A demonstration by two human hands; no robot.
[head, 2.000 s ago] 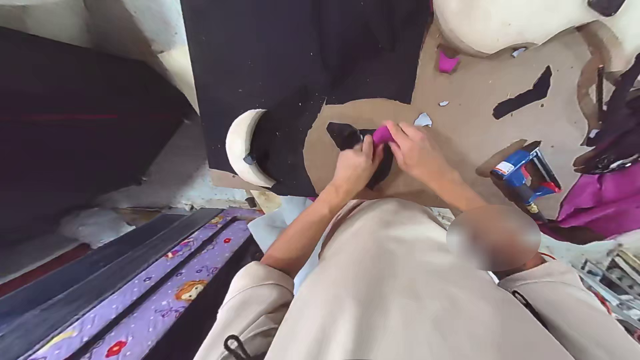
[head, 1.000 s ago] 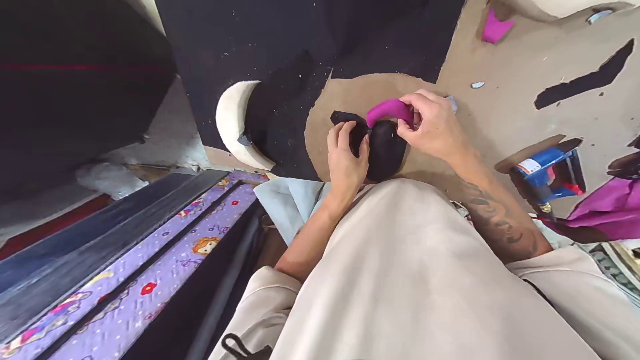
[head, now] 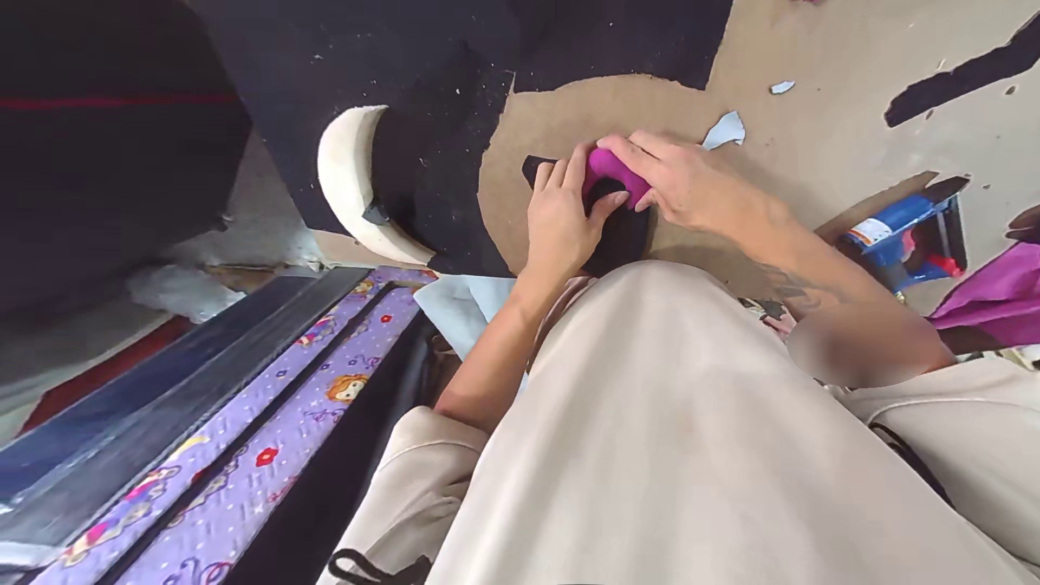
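Note:
A curved magenta fabric-like piece is gripped at its right part by my right hand, fingers bent over it. My left hand holds its left side, with the thumb and fingers around the curve. Under and within the curve lies a black piece of material, partly hidden by the hands and my light clothing. A pointed black end shows to the left of my left fingers. Both hands are low over the brown board.
Black sheet material covers the board's left part, with a cream crescent-shaped piece on it. At right are a blue tool, magenta fabric, a black strip and a pale scrap. Purple patterned strips lie lower left.
The magenta piece, raised as an arc in my right hand a second ago, now lies lower over the black piece. My left hand has come onto it.

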